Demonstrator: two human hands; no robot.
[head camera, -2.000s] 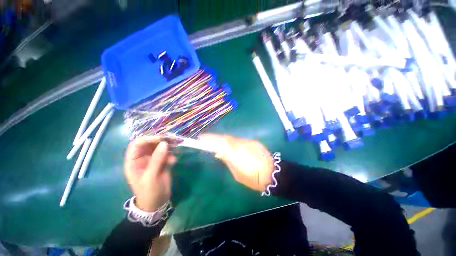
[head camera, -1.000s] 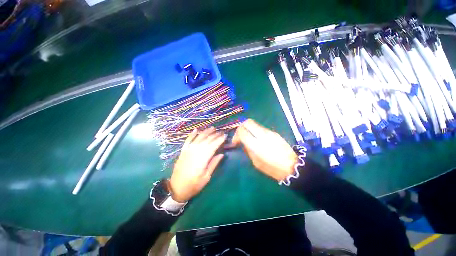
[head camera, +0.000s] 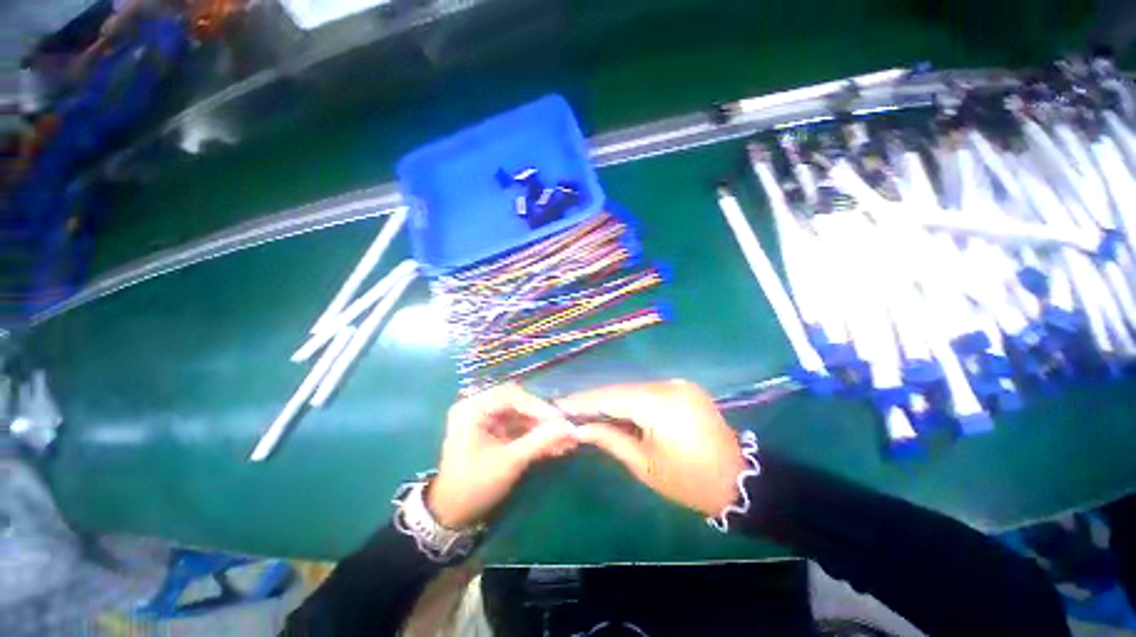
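My left hand (head camera: 492, 451) and my right hand (head camera: 660, 438) meet at the fingertips below the wire pile. They pinch a wire harness (head camera: 762, 392), whose thin wires stick out to the right of my right hand. The pinched wire ends are mostly hidden by the fingers. Unsleeved wire harnesses (head camera: 536, 299) lie piled just below the blue parts tray (head camera: 467, 205), with blue connectors at their right ends. Several dark connector housings (head camera: 542, 199) lie in the tray.
Several loose white sleeves (head camera: 355, 292) lie left of the tray. A large heap of finished harnesses (head camera: 922, 261) lies at right. One white-sleeved piece (head camera: 816, 93) lies by the metal rail (head camera: 249, 245) at the back. The green bench top (head camera: 187, 423) has a curved front edge.
My hands first left the sleeved piece they held, then moved to the wire pile. Now they are below it, fingertips together on a wire harness. The view has shifted, so the bench appears further right.
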